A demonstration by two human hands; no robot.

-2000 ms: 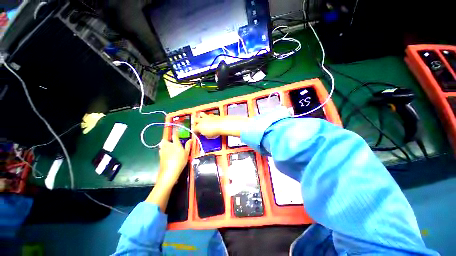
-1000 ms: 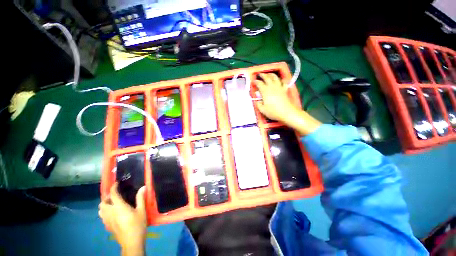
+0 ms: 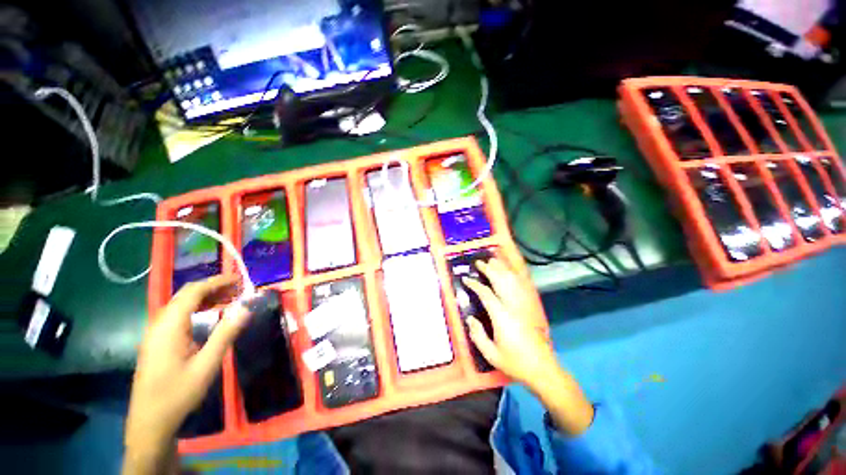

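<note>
The orange-red phone tray lies in front of me with phones in two rows. My left hand is over the front-left corner, thumb and fingertips at the top of the dark phone where a white cable ends; whether it grips the plug is unclear. My right hand rests with spread fingers on the dark phone in the front-right slot. The back-right phone shows a coloured screen. A white-screened phone and one lying back side up are in the front row.
A black handheld scanner with dark cords lies right of the tray. A second phone tray is further right. The monitor stands behind. A loose phone and white strip lie at left on the green bench.
My right hand has moved from the back-right phone to the front-right one. The back-right phone's screen now shows colour. My left hand has moved up towards the cable end. The view has shifted right.
</note>
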